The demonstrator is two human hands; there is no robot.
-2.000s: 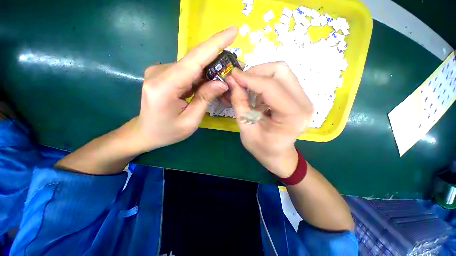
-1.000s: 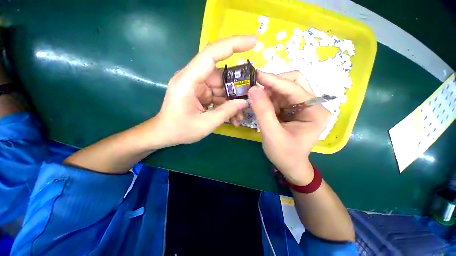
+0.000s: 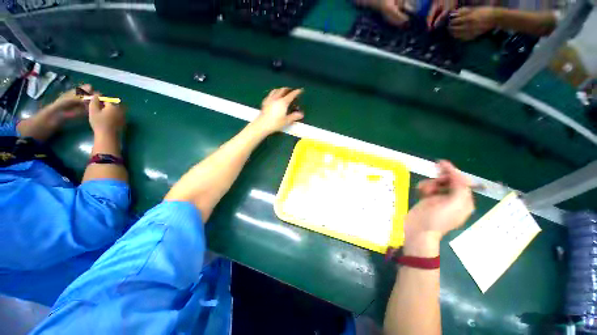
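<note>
My left hand reaches past the whitish edge strip over the green belt. A small dark unit shows partly between its fingers and thumb. My right hand is blurred, raised beside the right side of the yellow tray, with a dark red band on the wrist. A thin blurred thing, which looks like the tweezers, sticks out to its right. Small white pieces fill much of the tray and look overexposed.
A label sheet lies right of the tray. Small black units sit singly on the belt. At left, a neighbour's hands hold a yellow stick. Other workers' hands and black trays are across the line. Blister trays stand far right.
The view has shifted and now takes in the belt. My left hand has moved forward from over the tray to the belt with the unit. My right hand has moved apart to the right.
</note>
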